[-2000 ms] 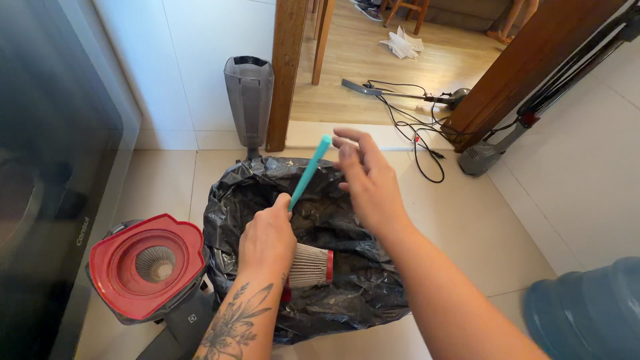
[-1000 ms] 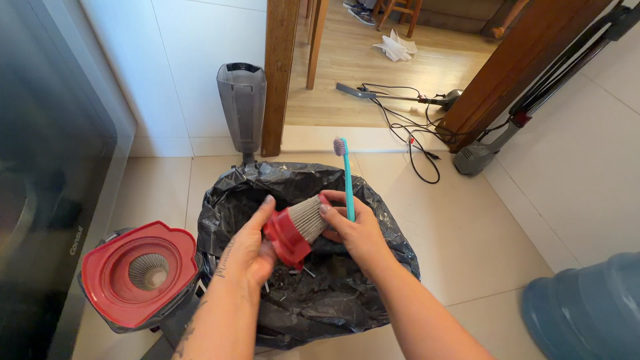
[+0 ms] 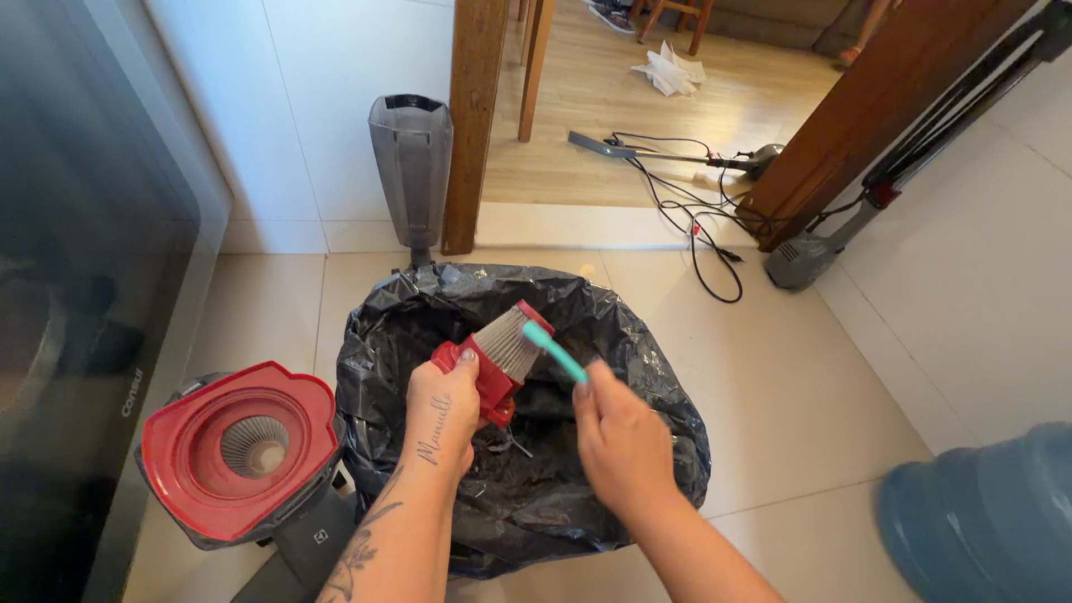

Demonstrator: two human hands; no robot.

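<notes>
Over a bin lined with a black plastic bag point(image 3: 653, 368), my left hand point(image 3: 444, 410) grips the red base of a pleated vacuum filter point(image 3: 505, 343), which tilts up to the right. My right hand point(image 3: 624, 435) is closed around a teal toothbrush point(image 3: 559, 353); its head lies against or just over the pleats, and its bristles are hidden. Dust and debris lie inside the bag. Left of the bin is a vacuum part with a red rim point(image 3: 293, 402) and another pleated filter point(image 3: 255, 446) set in its middle.
A clear grey dust container point(image 3: 412, 167) stands behind the bin by the wooden door frame point(image 3: 473, 126). Beyond the doorway lie a vacuum with tangled black cord point(image 3: 662, 201) and crumpled white paper point(image 3: 670, 69). Another upright vacuum point(image 3: 808, 251) leans at right, near a blue water jug point(image 3: 980, 511).
Two seconds ago the filter was lower, by my left forearm. My left hand now holds it by the base, and my right hand, which touched its end one second ago, has the brush at the pleats.
</notes>
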